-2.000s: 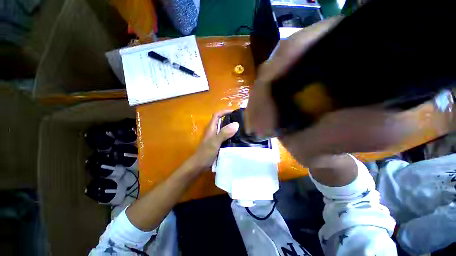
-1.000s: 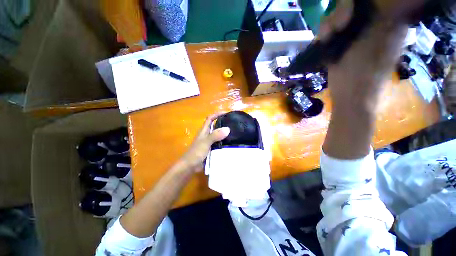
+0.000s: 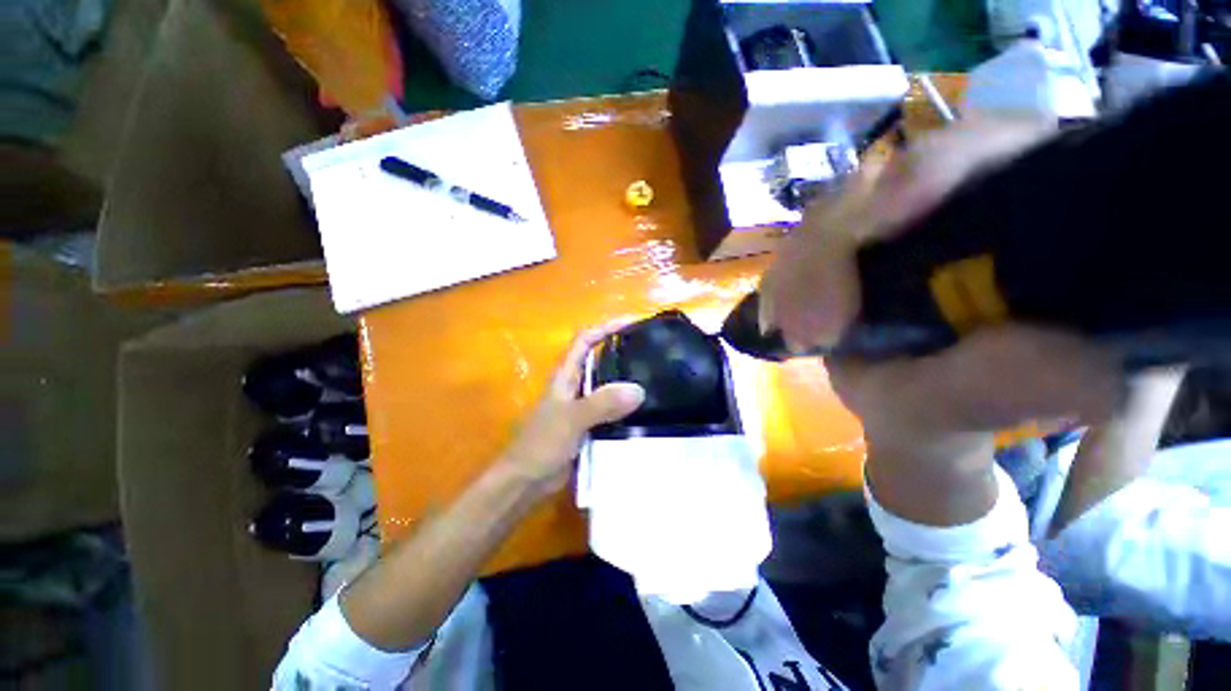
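Observation:
A white camera housing [image 3: 675, 506] with a glossy black ball head [image 3: 664, 367] lies over the bench's front edge and my lap. My left hand [image 3: 560, 425] grips its left side, thumb on the black part. My right hand [image 3: 891, 297] holds a thick black electric screwdriver [image 3: 1067, 243] with an orange-yellow mark. The driver slants in from the upper right, and its tip is at the upper right edge of the black head. Whether it touches a screw cannot be told. A black cord hangs under the housing.
A screw feeder [image 3: 826, 88] stands at the back of the orange bench [image 3: 459, 392]. A notebook page [image 3: 419, 250] with a black pen [image 3: 450, 189] and a small yellow piece [image 3: 639, 195] lie left of it. A carton [image 3: 189, 500] of cameras is at left. Another person's sleeve [image 3: 1161, 527] is at right.
My right hand and the screwdriver have come down from over the feeder to the black head's right edge. My left hand still holds the housing.

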